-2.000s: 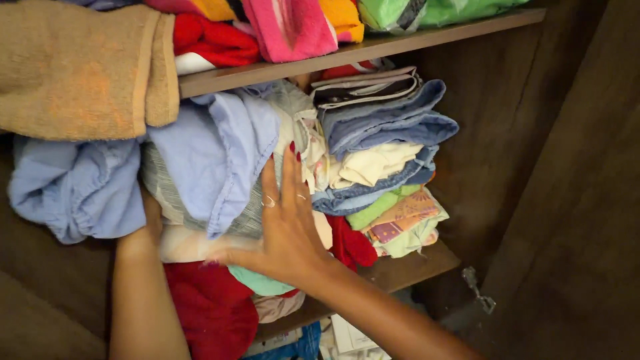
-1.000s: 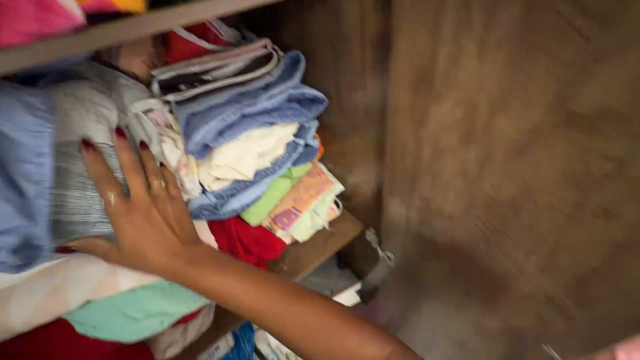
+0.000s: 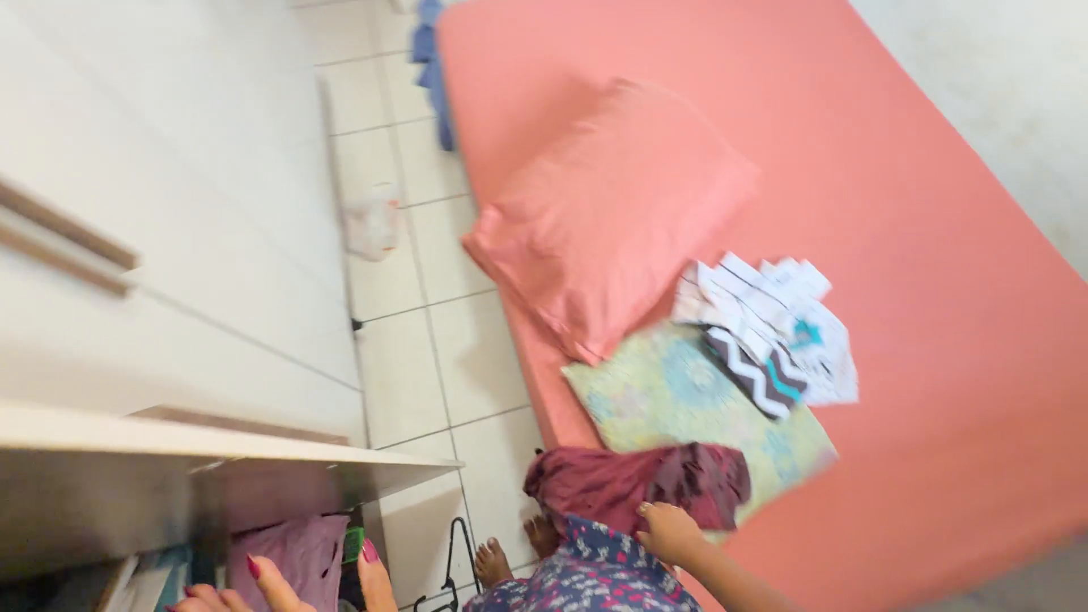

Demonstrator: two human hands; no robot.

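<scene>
At the bottom left, my left hand [image 3: 289, 586] shows spread fingertips with red nails, partly cut off by the frame, beside a mauve cloth [image 3: 289, 557] in the cabinet. My right hand [image 3: 671, 534], its fingers curled, is at the edge of a maroon cloth [image 3: 612, 484] and the floral garment on my body [image 3: 595, 565]; whether it grips anything is unclear. Just beyond, a pale green floral pillow [image 3: 663, 382] lies on the bed. Folded white printed cloths [image 3: 765, 310] and a grey-white zigzag cloth [image 3: 752, 374] rest partly on it. A salmon pillow [image 3: 612, 204] is behind.
The bed [image 3: 918, 340] has a salmon sheet. White cabinet fronts [image 3: 187, 212] stand at left across a strip of tiled floor [image 3: 459, 340]. A plastic bag [image 3: 374, 225] lies on the tiles. Black hangers [image 3: 455, 561] are near my feet; blue cloth [image 3: 432, 68] hangs at the bed's far edge.
The view has swung from the shelves of folded clothes to the bed and floor. My hand that was pressed against the stacked clothes is away from them.
</scene>
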